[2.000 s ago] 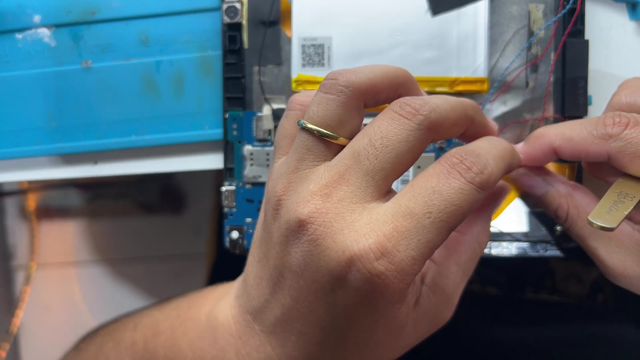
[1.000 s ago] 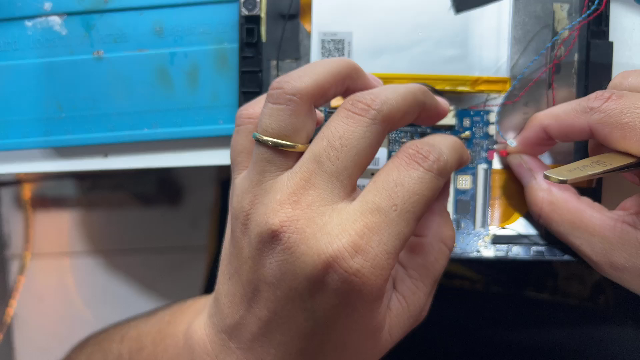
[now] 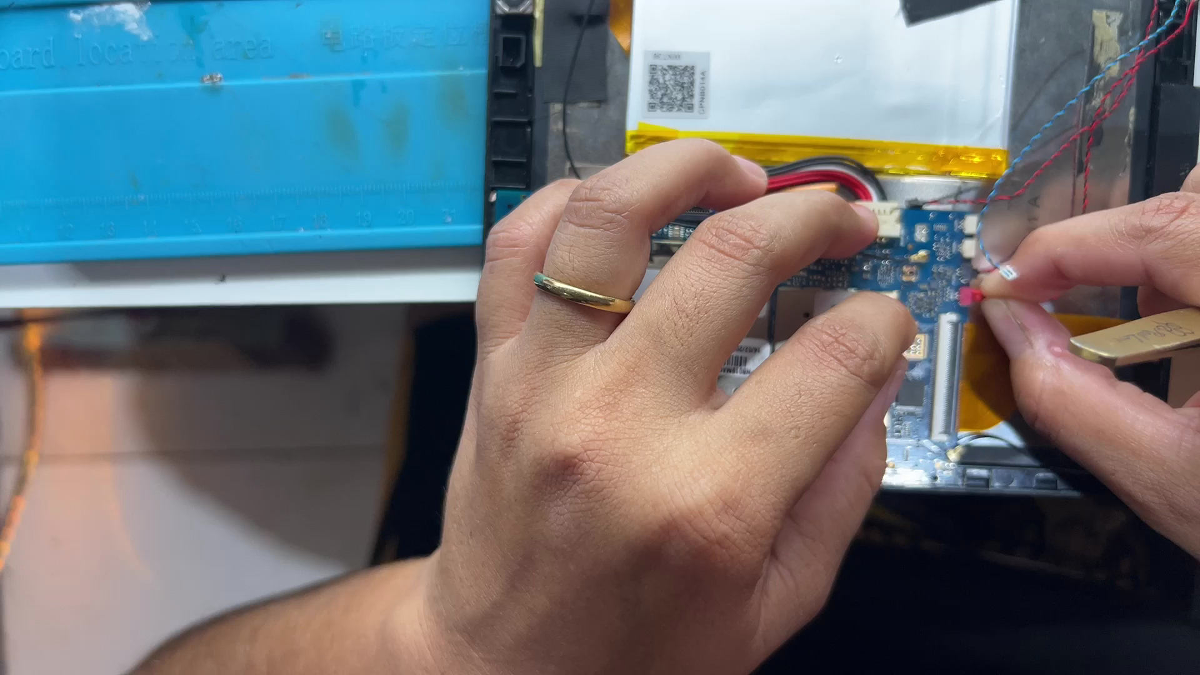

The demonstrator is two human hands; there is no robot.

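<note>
My left hand (image 3: 647, 403), with a ring on one finger, lies over a blue circuit board (image 3: 900, 272) inside an opened tablet-like device. Its fingers are spread and bent, with tips on or just above the board; its thumb is mostly hidden. At the board's right edge, my right hand (image 3: 1097, 309) pinches a small red plug (image 3: 970, 296) on thin wire between thumb and forefinger. A small white plug (image 3: 1008, 272) on a blue-and-white twisted wire (image 3: 1031, 141) hangs against the forefinger. Gold-coloured tweezers (image 3: 1134, 338), only partly visible, rest in the same hand.
A white battery (image 3: 816, 75) edged with yellow tape lies above the board. Red and black leads (image 3: 834, 173) run to a white connector (image 3: 884, 217). Red twisted wires (image 3: 1116, 94) cross at upper right. A blue work mat (image 3: 244, 141) is at upper left.
My right hand has moved down and left relative to the board, bringing the red plug to its edge. The left fingers have spread, uncovering more of the board.
</note>
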